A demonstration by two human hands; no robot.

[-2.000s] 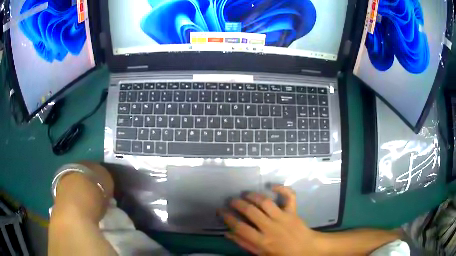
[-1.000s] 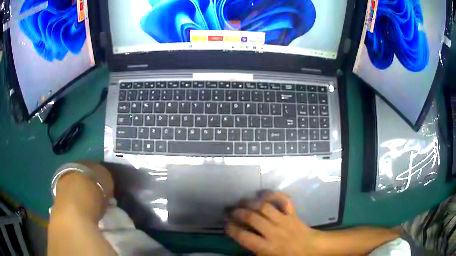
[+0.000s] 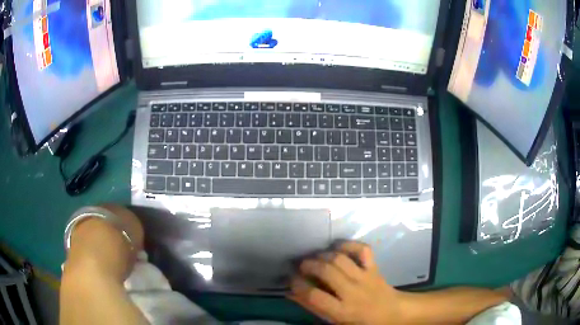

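Observation:
The laptop base (image 3: 381,241) lies in front of me, with its black keyboard (image 3: 280,149) and film-covered touchpad (image 3: 267,238). The main display (image 3: 356,44) is lit, with blurred blue wallpaper and a small blue shape low in the middle. My right hand (image 3: 343,285) rests at the touchpad's lower right, fingers slightly bent and holding nothing. My left hand (image 3: 124,228) is at the base's lower left, bent at the banded wrist; its fingers are hidden. The left side screen (image 3: 63,82) and right side screen (image 3: 502,89) are lit.
A coiled black cable (image 3: 86,174) lies on the green mat (image 3: 38,203) at left. A flat film-wrapped slab (image 3: 515,197) lies at right, under the right side screen's lower tip. Striped cloth (image 3: 563,276) shows at the lower right edge.
The wallpaper has blurred on all three screens. The main display's button bar is gone, replaced by a small blue shape. The side screens' button strips have shifted right. My right hand has barely moved.

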